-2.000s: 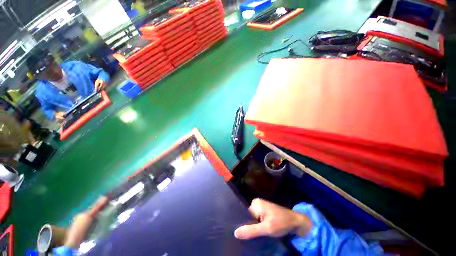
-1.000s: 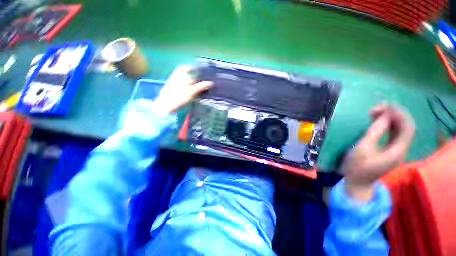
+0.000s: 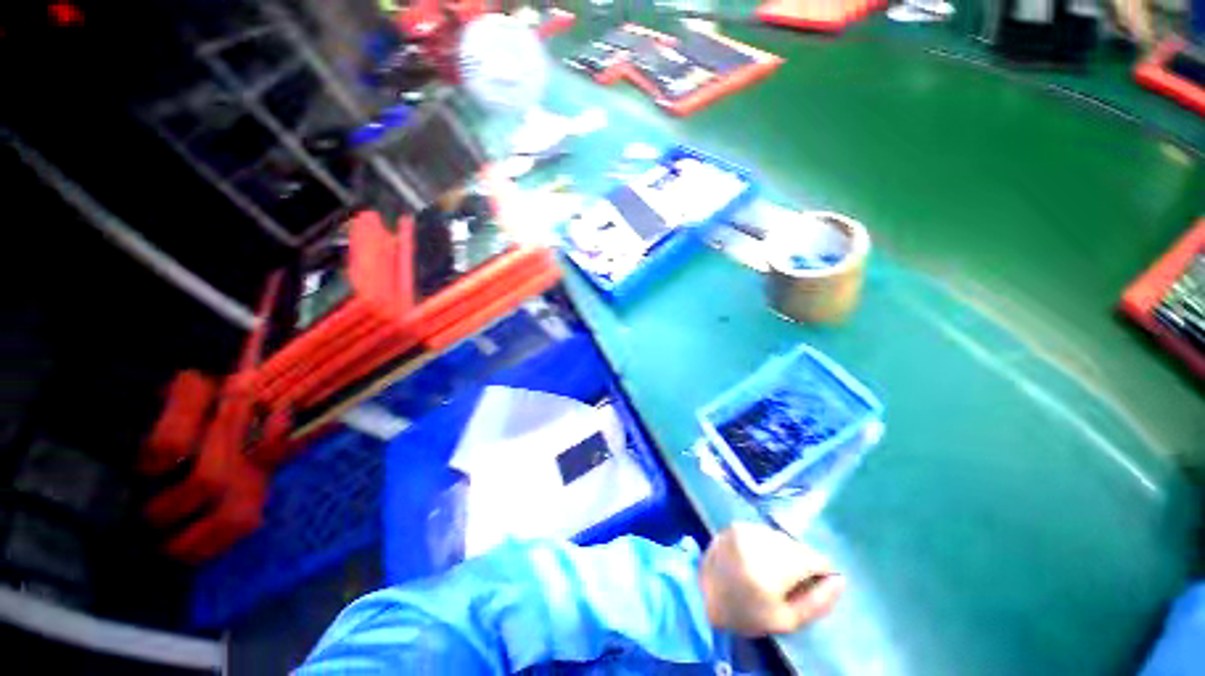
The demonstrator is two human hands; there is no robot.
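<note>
My left hand (image 3: 769,581) is at the bottom centre, at the front edge of the green bench, with its fingers curled. It is blurred, and whether it holds anything cannot be told. Just beyond it, the small blue parts bin (image 3: 790,420) holds many tiny black bits and sits on a clear plastic bag (image 3: 822,491). My right hand is out of the picture; a bit of blue cloth, possibly my right sleeve, shows at the lower right edge.
A tape roll (image 3: 822,284) stands behind the bin. A shallow blue tray (image 3: 628,288) holds white and dark parts. Below the bench edge, a large blue tote (image 3: 416,495) holds white sheets and a black rectangle. Orange-red foam trays (image 3: 482,297) are stacked at left; another tray (image 3: 1147,293) is at right.
The view has swung left, so the laptop and my right hand have left the picture. My left hand is off the laptop and now near the small blue bin.
</note>
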